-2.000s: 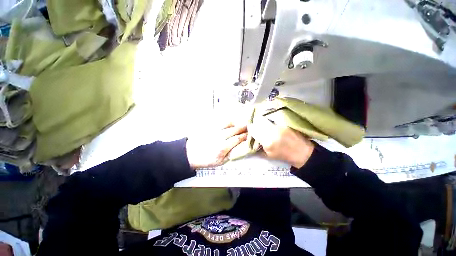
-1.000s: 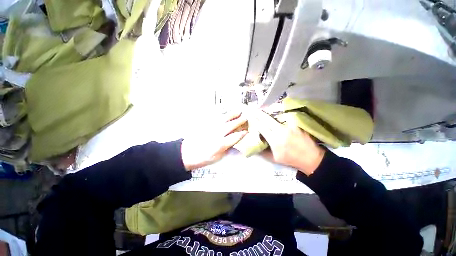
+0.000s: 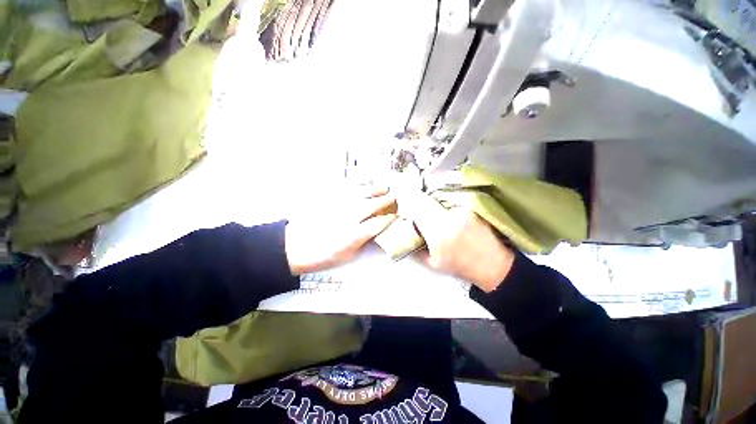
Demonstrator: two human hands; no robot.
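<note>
An olive-green garment piece (image 3: 530, 207) lies on the table just in front of the sewing machine's needle area (image 3: 406, 156). Part of it spreads right, under the machine arm. My right hand (image 3: 456, 236) grips the piece close to the needle. My left hand (image 3: 336, 236) is at the piece's left edge, fingertips on a small folded green part (image 3: 399, 238) between the hands. Glare washes out the fingertips and needle plate, so the exact contact there is hard to see.
The sewing machine head (image 3: 646, 108) fills the upper right, with a dark flat rectangle (image 3: 569, 178) on its bed. A heap of green pieces (image 3: 108, 141) lies left, and a layered stack (image 3: 296, 29) at the top. Green cloth (image 3: 269, 348) hangs over my lap.
The whole view has shifted a little. Both hands stay near the needle with the green piece between them. The small part between my hands has been turned, and the fabric on the right has shifted slightly.
</note>
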